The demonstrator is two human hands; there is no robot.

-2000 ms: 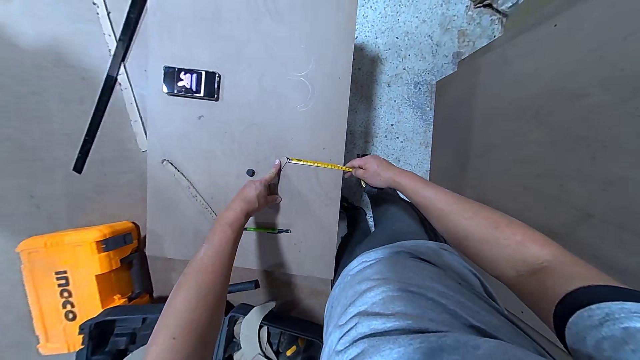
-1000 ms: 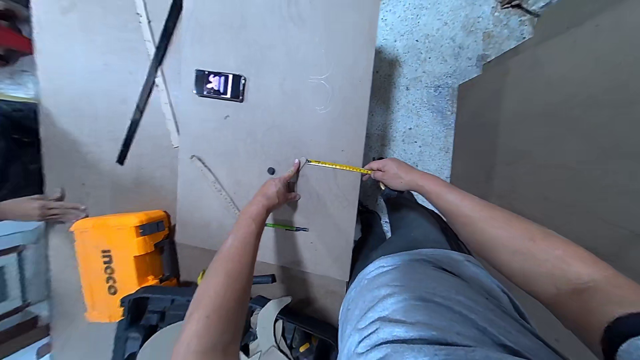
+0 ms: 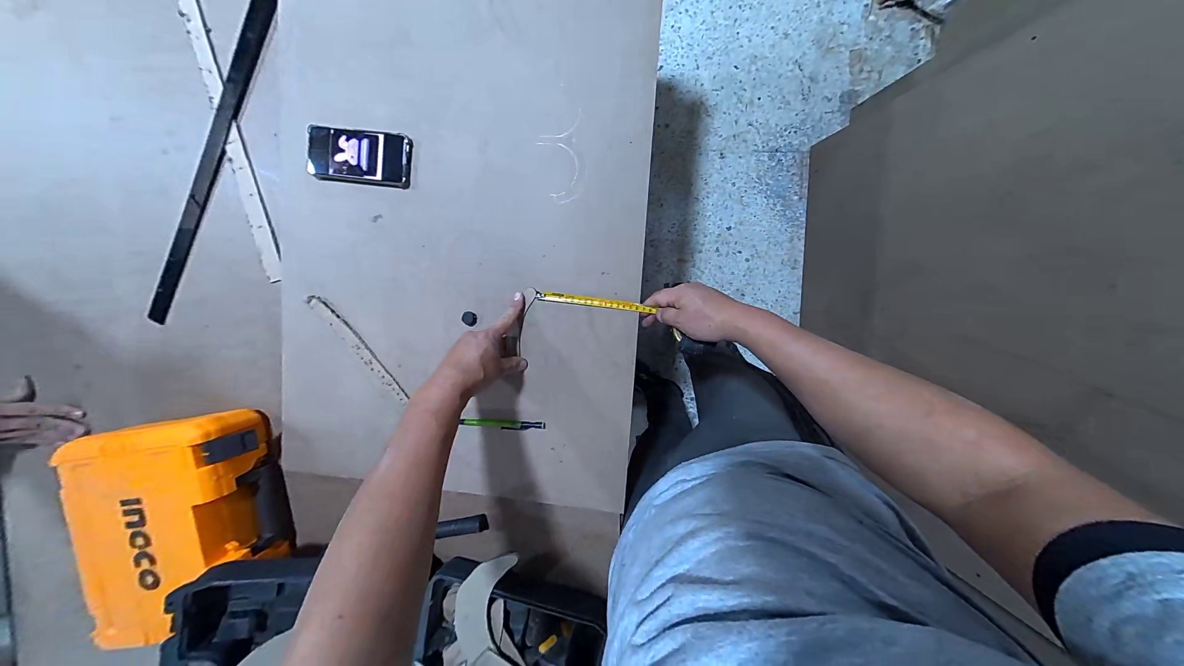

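A yellow tape measure blade (image 3: 597,302) lies across the right part of a pale board (image 3: 425,250). My right hand (image 3: 696,311) grips it at the board's right edge; the case of the tape is hidden. With fingers spread, my left hand (image 3: 488,351) holds a small thin curved piece (image 3: 524,324) against the board at the blade's hooked end. Left of that hand is a small round black object (image 3: 469,318). A green pen or pencil (image 3: 502,424) lies below it. Faint curved lines (image 3: 572,162) are drawn farther up the board.
A phone (image 3: 360,156) lies on the board, with a narrow strip (image 3: 359,348) below it. At upper left a black bar (image 3: 213,162) crosses a whitish strip (image 3: 252,199). An orange INGCO case (image 3: 166,527) and an open black case (image 3: 236,601) stand lower left. Another person's hand (image 3: 42,421) is at the left edge.
The other person's hand, absent from the oldest frame, is in view at the left. My hands keep about the same places on the board and blade.
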